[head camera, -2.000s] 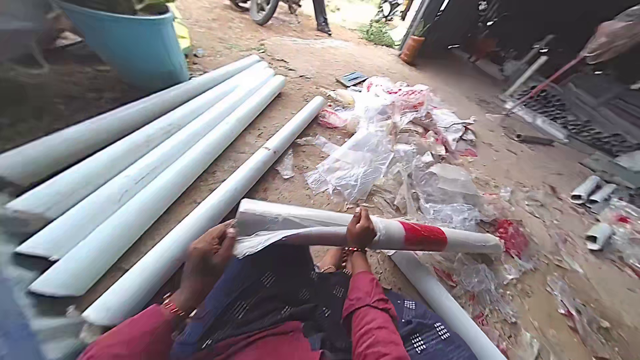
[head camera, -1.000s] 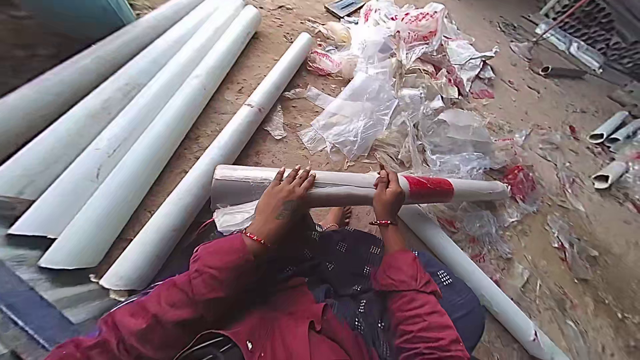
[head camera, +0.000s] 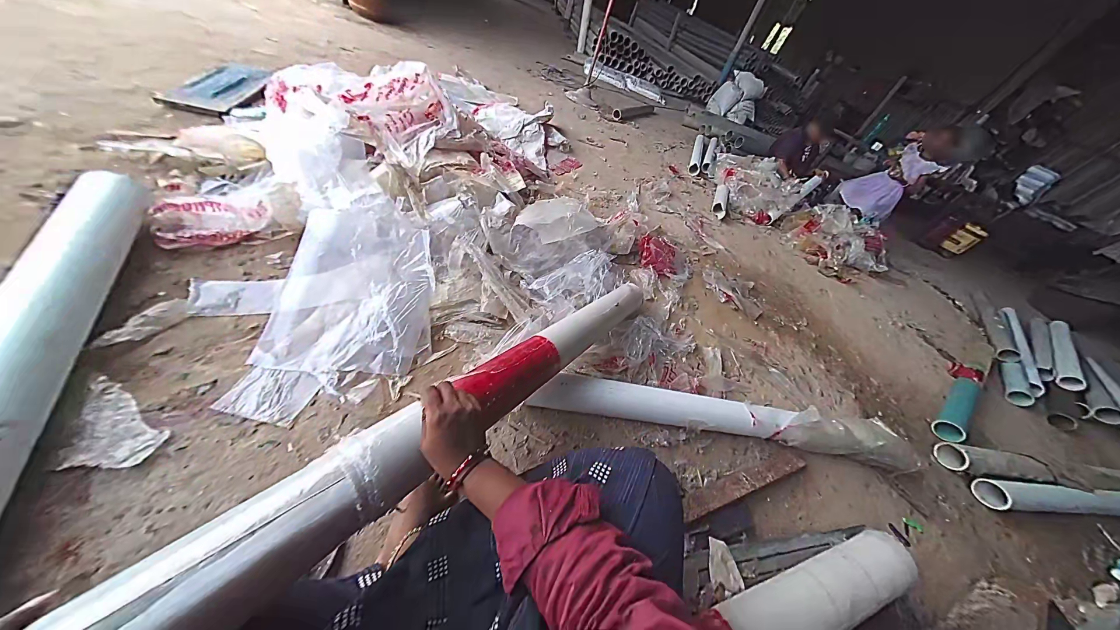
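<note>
A long, pale wrapped pipe (head camera: 367, 464) with a red band lies slanted across my lap, its narrow end up and to the right. My right hand (head camera: 451, 429) grips it just below the red band (head camera: 507, 376). Of my left hand, only what may be a finger (head camera: 31, 608) shows at the lower left edge, beside the pipe's near end; its hold is hidden. Another white pipe (head camera: 665, 407), partly in clear plastic, lies on the ground beyond my knee. A thick white roll or pipe (head camera: 822, 582) rests at the lower right.
Crumpled plastic wrap (head camera: 350, 280) is heaped on the dirt ahead. A large pale pipe (head camera: 70, 289) lies at the left. Short pipe pieces (head camera: 1067, 354) lie at the right, near a wooden board (head camera: 744, 486). Two people (head camera: 875, 179) sit farther back by stacked pipes (head camera: 656, 66).
The view has swung to the right. The pipe in my hands now slants up to the right; before, it lay nearly level. My left hand, earlier plain on the pipe, is mostly out of view.
</note>
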